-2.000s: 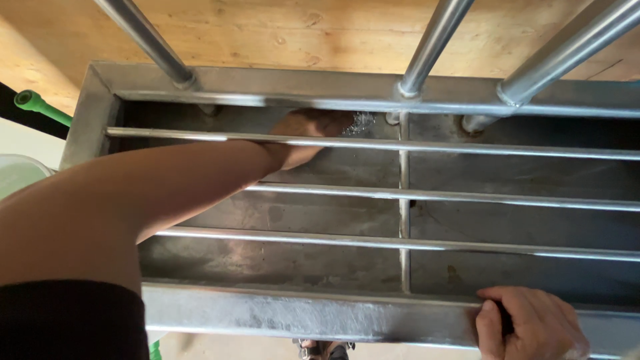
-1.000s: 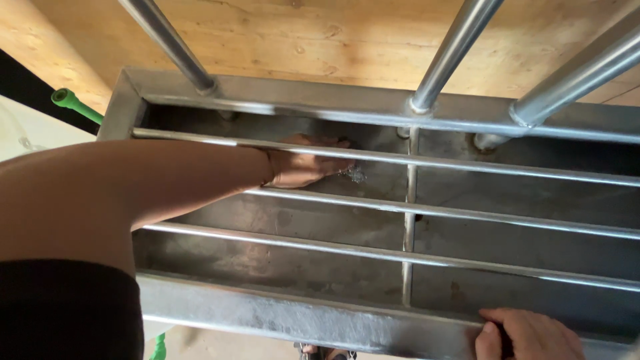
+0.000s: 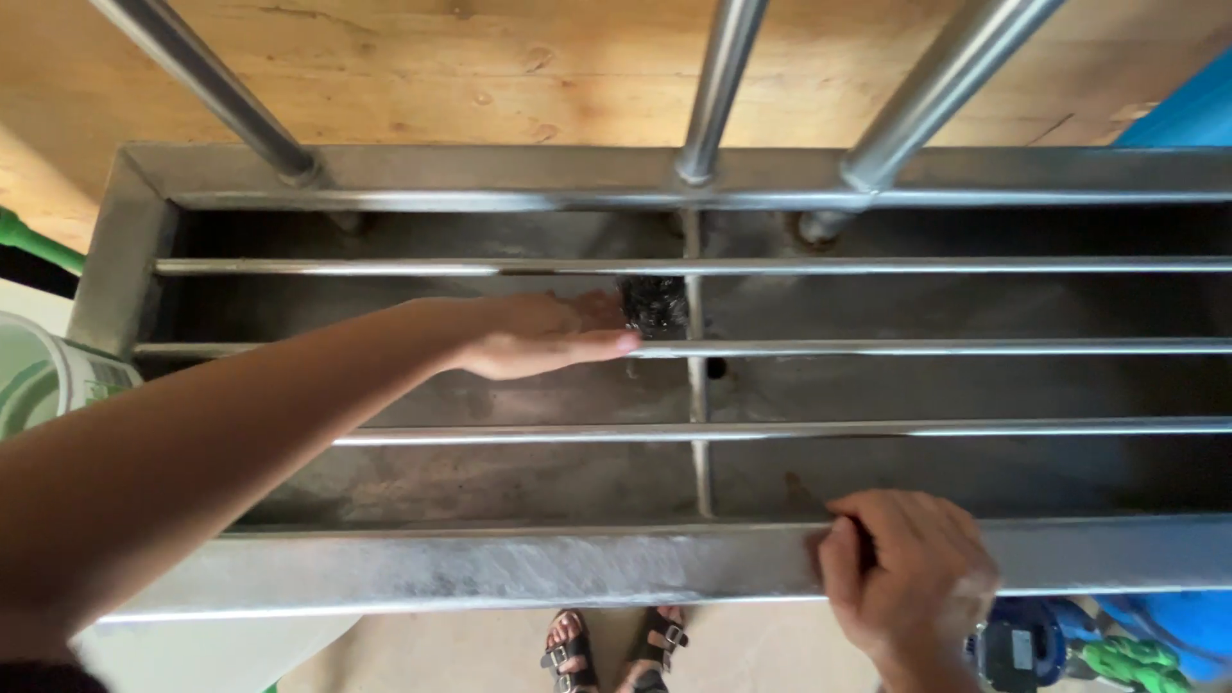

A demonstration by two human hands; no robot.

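My left hand point(image 3: 549, 332) reaches in from the left, between the upper two rods of a stainless steel frame point(image 3: 481, 568). Its fingers press on a dark metal scouring pad point(image 3: 654, 306), which sits beside the short cross rod point(image 3: 701, 404). The thumb lies along the middle long rod point(image 3: 914, 346). Beneath the rods is a stained metal tray floor point(image 3: 539, 481). My right hand point(image 3: 910, 568) grips the front rail of the frame at the lower right, its fingers curled over the edge.
Steel posts point(image 3: 717, 87) rise from the back rail before a wooden board point(image 3: 481, 77). A translucent plastic bucket point(image 3: 58, 371) stands at the left, by a green hose point(image 3: 38, 241). Blue items and a green cloth or glove point(image 3: 1131, 664) lie low at the right. Sandalled feet point(image 3: 568, 650) show below.
My left hand has come toward the front of the tray with the pad and now lies between the upper rods. My right hand stays on the front rail.
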